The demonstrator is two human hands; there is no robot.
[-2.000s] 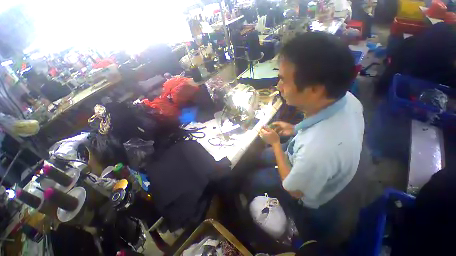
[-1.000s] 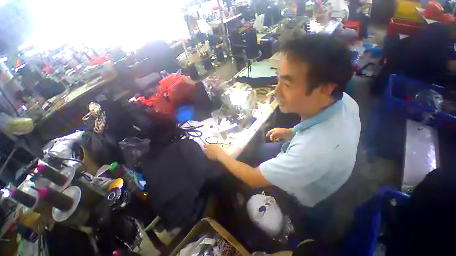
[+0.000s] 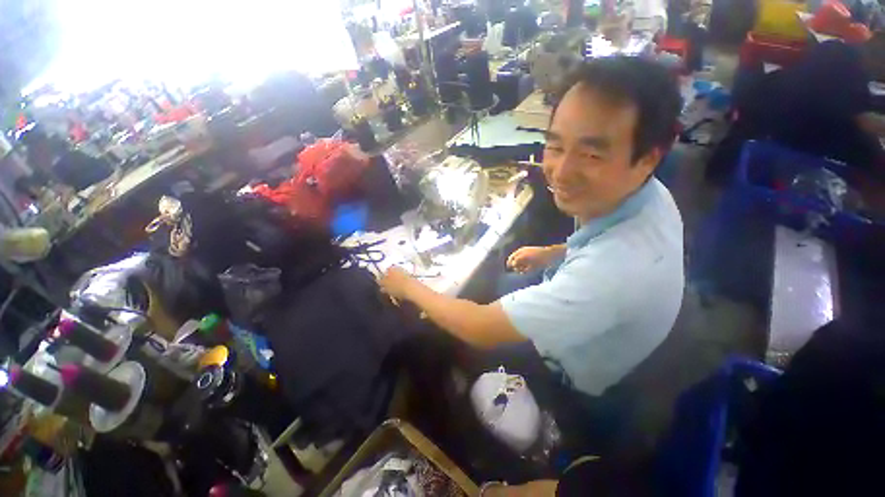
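Observation:
A tan-rimmed basket point(image 3: 439, 454) is cut off by the bottom edge. A crumpled white and grey heap point(image 3: 383, 478) with brownish bits lies inside it. A strip of skin at the bottom edge, right of the basket, looks like part of my right hand or wrist point(image 3: 524, 488); it is cut off and its fingers cannot be made out. My left hand is not in view. Dark fabric panels point(image 3: 330, 340) lie in a flat pile beyond the basket.
A person in a light blue shirt point(image 3: 621, 291) sits right of the dark pile, one hand at its edge. A lit sewing machine point(image 3: 451, 209) stands behind. Thread cones point(image 3: 97, 388) are at left, a white covered object point(image 3: 507, 408) near the seat, blue crates point(image 3: 718, 417) at right.
The neighbour's near hand has moved left from the machine table to the dark pile, and their head has turned towards me. The strip of skin at the bottom edge has come into view.

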